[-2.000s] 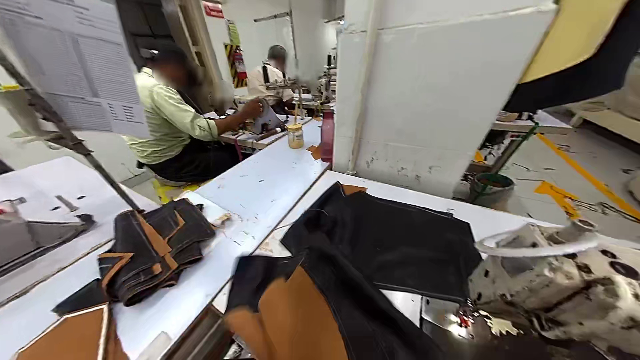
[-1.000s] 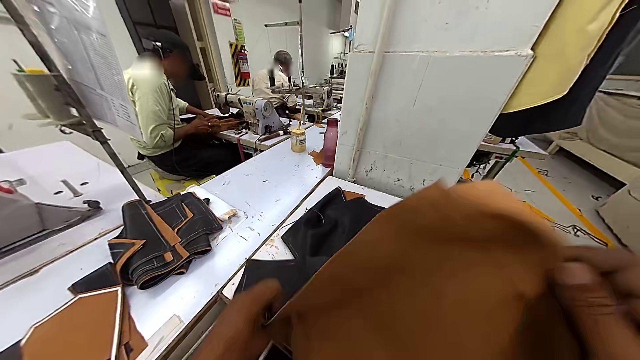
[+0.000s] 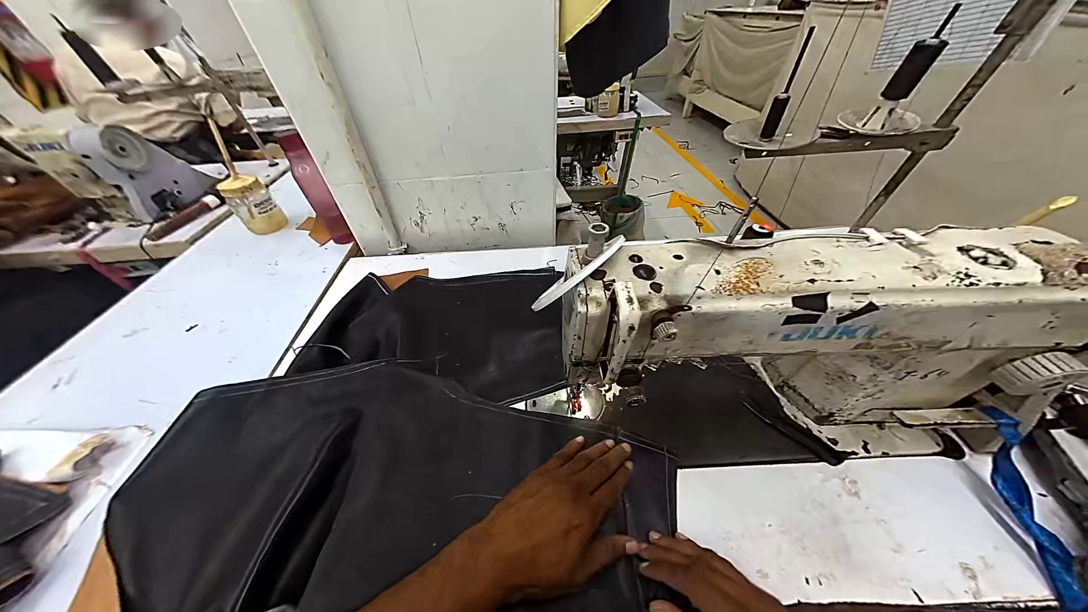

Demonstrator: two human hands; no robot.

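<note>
A black leather-like panel (image 3: pixel 408 459) with pale stitching along its edges lies spread in front of a worn white Juki sewing machine (image 3: pixel 816 314). My left hand (image 3: pixel 561 518) rests flat on it near its right edge, fingers pointing toward the needle area. Just to the right, my right hand (image 3: pixel 693 574) lies on the same edge, partly cut off by the bottom of the view. The two hands nearly meet at a seam. Behind, a second black panel (image 3: pixel 484 331) lies left of the machine head, and black material (image 3: pixel 714 408) extends under the machine arm.
On the left table (image 3: pixel 195 323) stand a glue jar (image 3: pixel 255 204) with a brush and a dark red bottle (image 3: pixel 314 187). A white pillar (image 3: pixel 450 127) rises behind. Thread cones (image 3: pixel 914 68) stand at the back right; a blue cloth strip (image 3: pixel 1020 510) hangs right. A co-worker (image 3: pixel 136 85) sits at back left.
The panel was held up with its brown side showing; now it lies black side up, with both hands flat on it. The view has swung right.
</note>
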